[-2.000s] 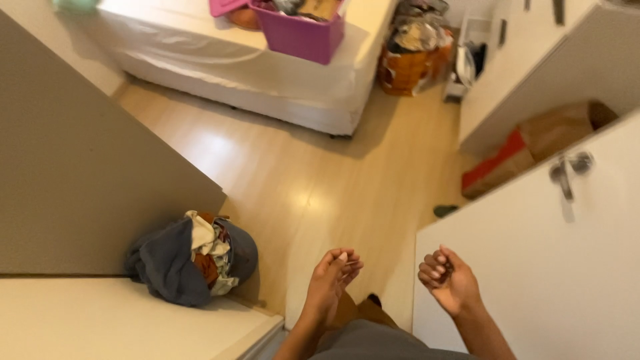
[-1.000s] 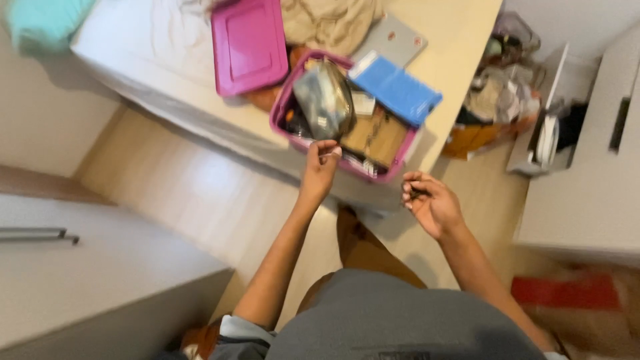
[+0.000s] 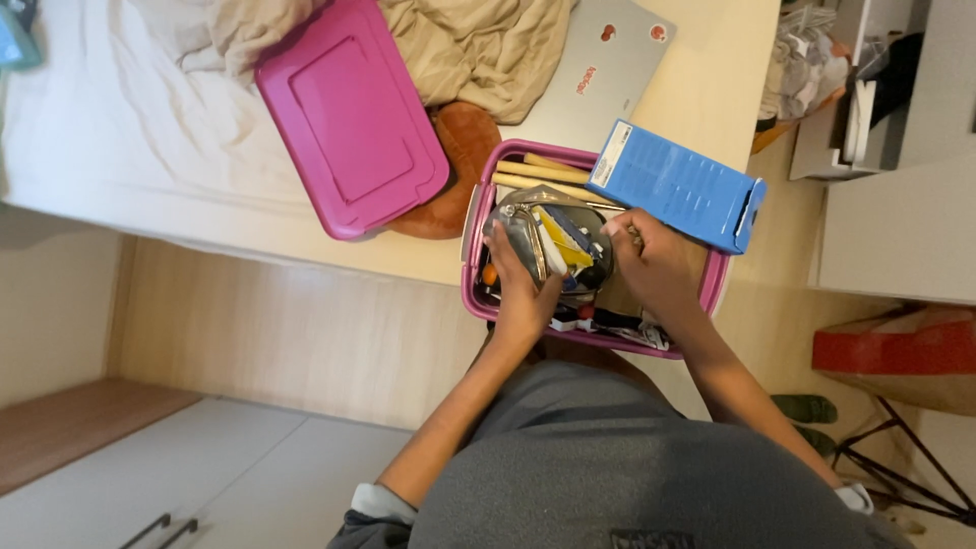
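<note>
A magenta plastic bin (image 3: 714,284) stands at the bed's edge, filled with mixed items. Over its left part lies a clear zippered pouch (image 3: 526,229) holding yellow, white and blue things. My left hand (image 3: 520,293) grips the pouch's near left side, fingers spread along it. At the pouch's right edge is my right hand (image 3: 652,259), fingers curled and pinching its rim. A blue cardboard box (image 3: 675,187) rests across the bin's far right corner, above my right hand. Several pale yellow sticks (image 3: 541,171) lie along the bin's far side.
The magenta lid (image 3: 354,114) lies on the bed (image 3: 191,175) beside a brown cushion (image 3: 457,168). Behind the bin are a laptop (image 3: 602,61) and a beige blanket (image 3: 488,53). A red and brown bag (image 3: 892,351) and green slippers (image 3: 804,408) are at right, and cabinets (image 3: 229,457) at lower left.
Both hands have moved to the pouch in the bin and taken hold of it; one second ago they were apart near the bin's front edge. The view has moved to the bed.
</note>
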